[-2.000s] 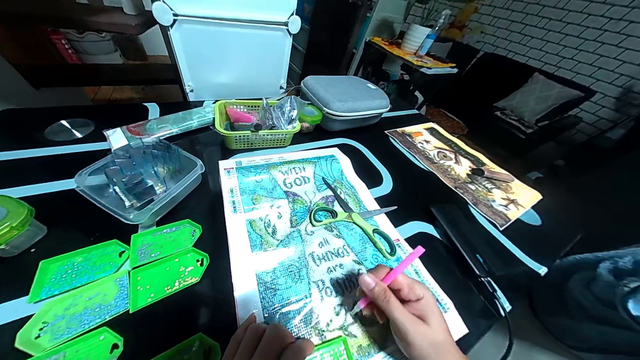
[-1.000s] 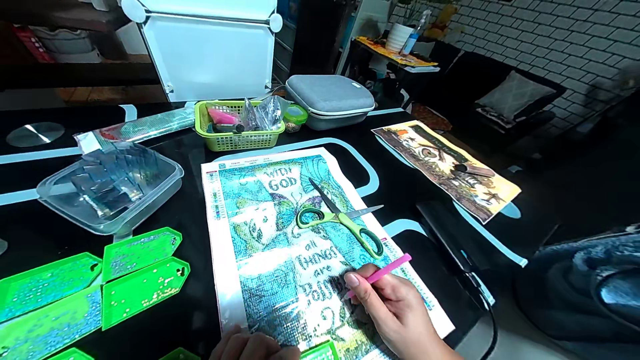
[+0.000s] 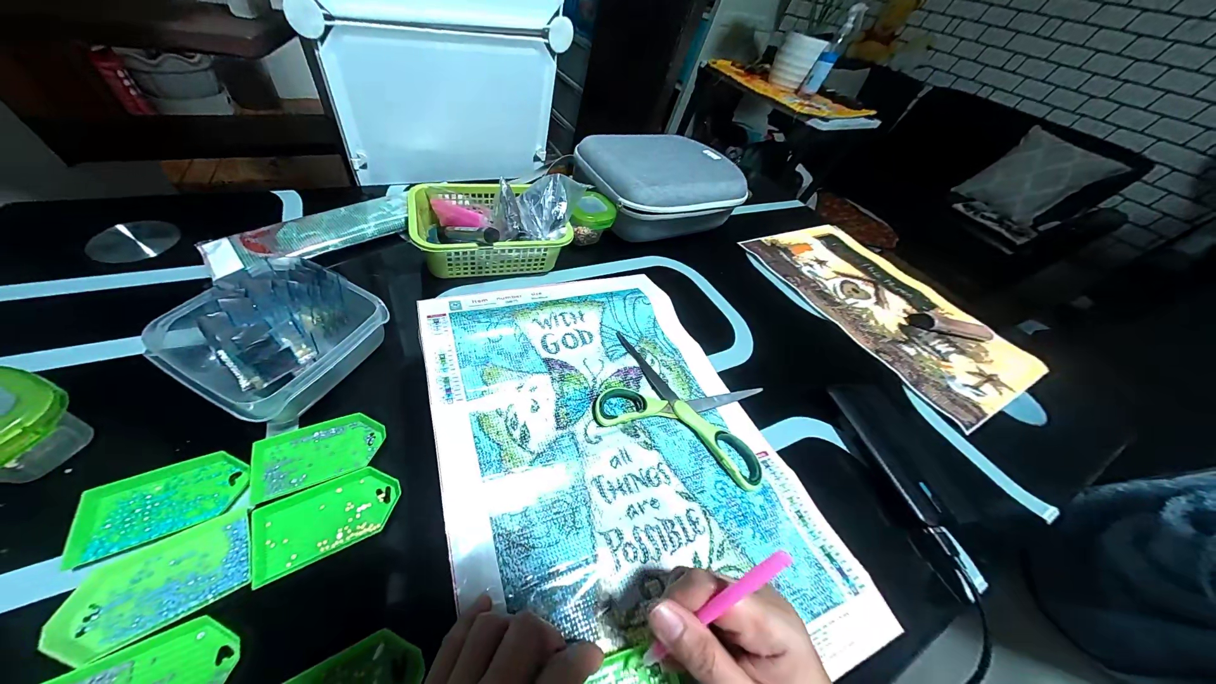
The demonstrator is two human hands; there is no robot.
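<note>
A diamond painting canvas (image 3: 532,513) with printed lettering lies on the black table. My right hand (image 3: 741,627) holds a pink applicator pen (image 3: 746,589), its tip down at a green tray (image 3: 632,665) on the lower canvas. My left hand (image 3: 513,651) rests with curled fingers at the canvas's lower left edge, beside that tray; whether it grips anything is hidden. Opened scissors with green handles (image 3: 674,410) lie on the canvas. Several green trays (image 3: 318,527) of small beads stand at the left.
Farther back are a clear plastic box (image 3: 351,366) of small packets, a green basket (image 3: 494,258), a lidded green tub (image 3: 591,218) and a grey case (image 3: 660,180). A printed picture (image 3: 883,323) and a black device with a cable (image 3: 893,465) lie at the right.
The pen and my right hand have moved down the canvas, toward the green tray at its lower edge. My left hand remains beside the tray.
</note>
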